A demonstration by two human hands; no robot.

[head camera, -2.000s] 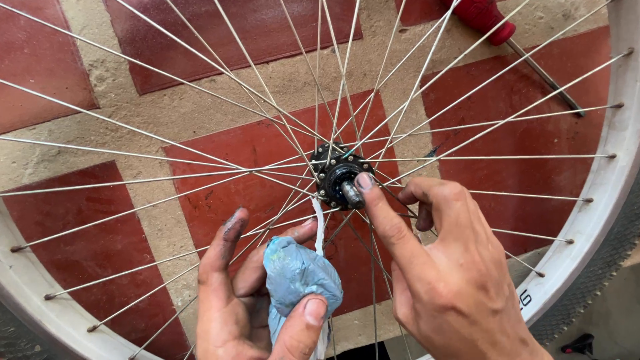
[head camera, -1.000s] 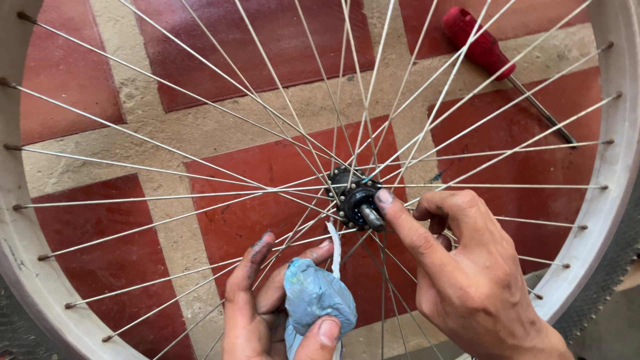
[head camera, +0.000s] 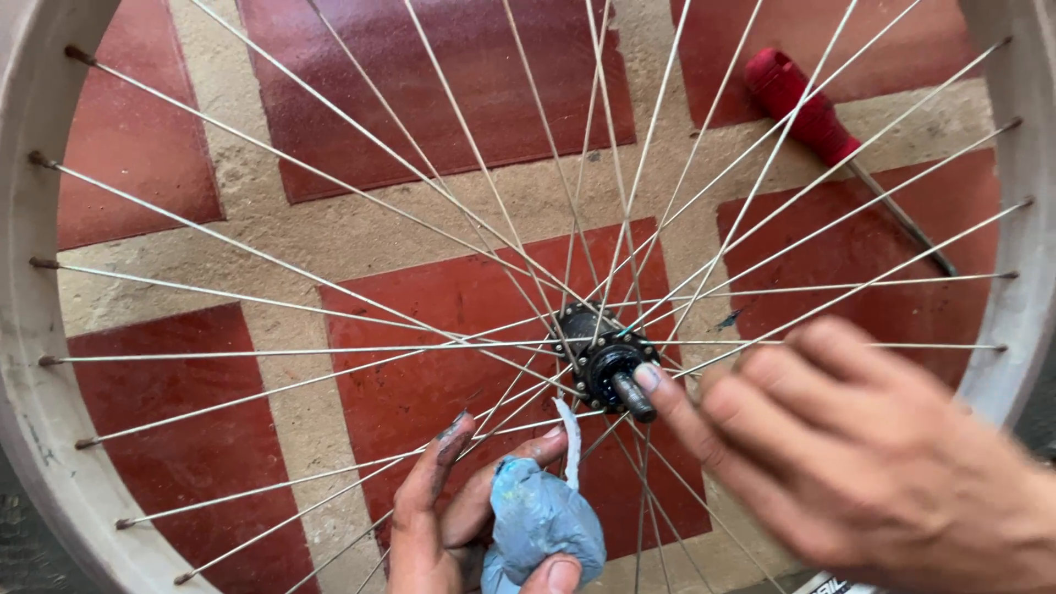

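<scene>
A spoked bicycle wheel fills the view, with its black hub [head camera: 606,351] and bare threaded axle [head camera: 634,398] pointing up toward me. My right hand [head camera: 833,437] reaches in from the lower right, index fingertip at the hub's open end beside the axle, the other fingers curled and partly blurred. Below the hub, my left hand [head camera: 445,511] holds a crumpled light blue plastic bag [head camera: 544,520] between thumb and fingers. A thin white strip [head camera: 569,445] stands up from behind the bag. Dark smudges mark the left fingers. What the bag contains is hidden.
A screwdriver with a red handle [head camera: 796,107] lies on the floor of red tiles [head camera: 445,91] and rough cement, seen through the spokes at the upper right. The wide pale rim [head camera: 33,412] curves along both sides, with rusty spoke nipples.
The right index finger stays beside the axle while the rest of that hand has shifted slightly. The left hand still holds the blue bag below the hub. The view has shifted.
</scene>
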